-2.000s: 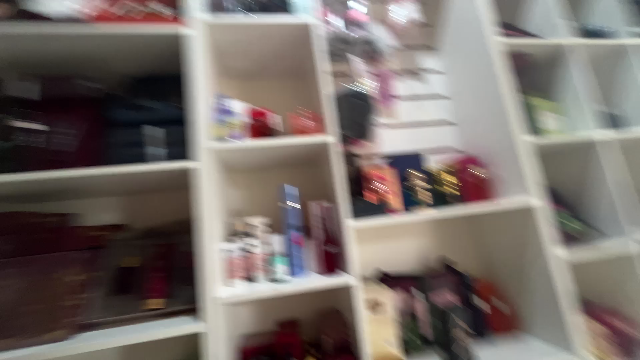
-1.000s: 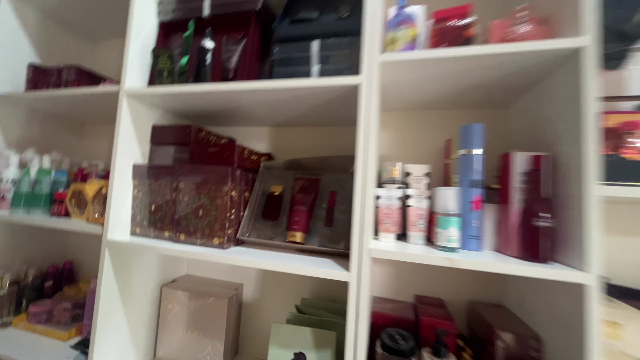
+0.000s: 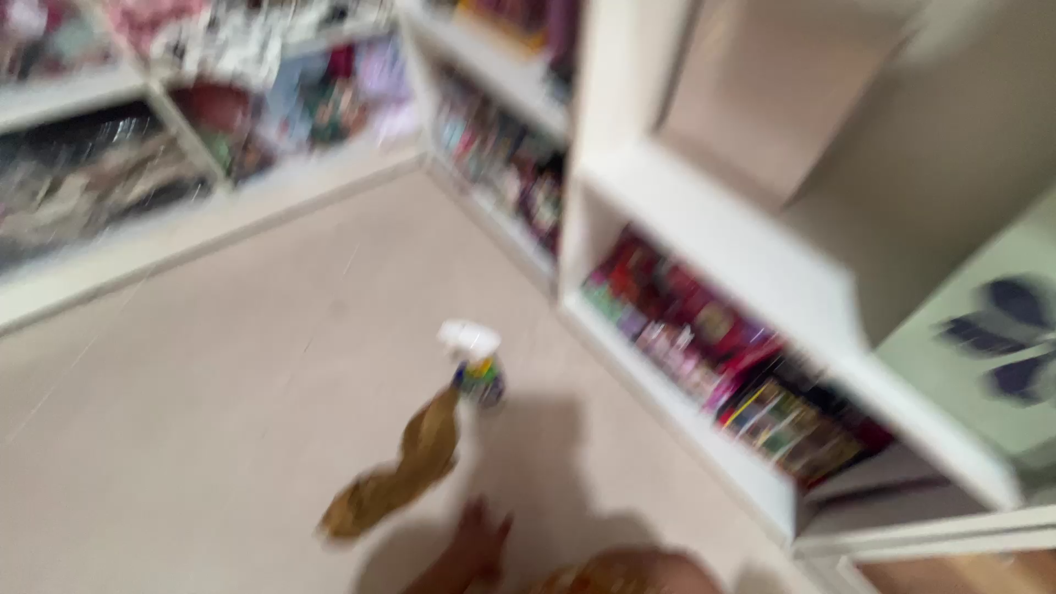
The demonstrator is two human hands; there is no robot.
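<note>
My left hand point(image 3: 481, 540) reaches in at the bottom middle over the pale floor, blurred, with its fingers apart and nothing seen in it. Up and to the left of it lies a crumpled mustard-brown cloth point(image 3: 404, 474). Just beyond the cloth's upper end is a small spray bottle point(image 3: 478, 375) with a white head and a blue, green and yellow body; the hand does not touch either one. My right hand is out of view.
White shelving point(image 3: 709, 231) runs down the right side, its low compartment holding red and pink boxes point(image 3: 685, 313). More low shelves point(image 3: 190, 206) with mixed goods line the upper left. A patterned knee point(image 3: 627, 573) shows at the bottom edge.
The view has swung from the upright shelves down to the floor. My left hand, the cloth and the spray bottle have come into view.
</note>
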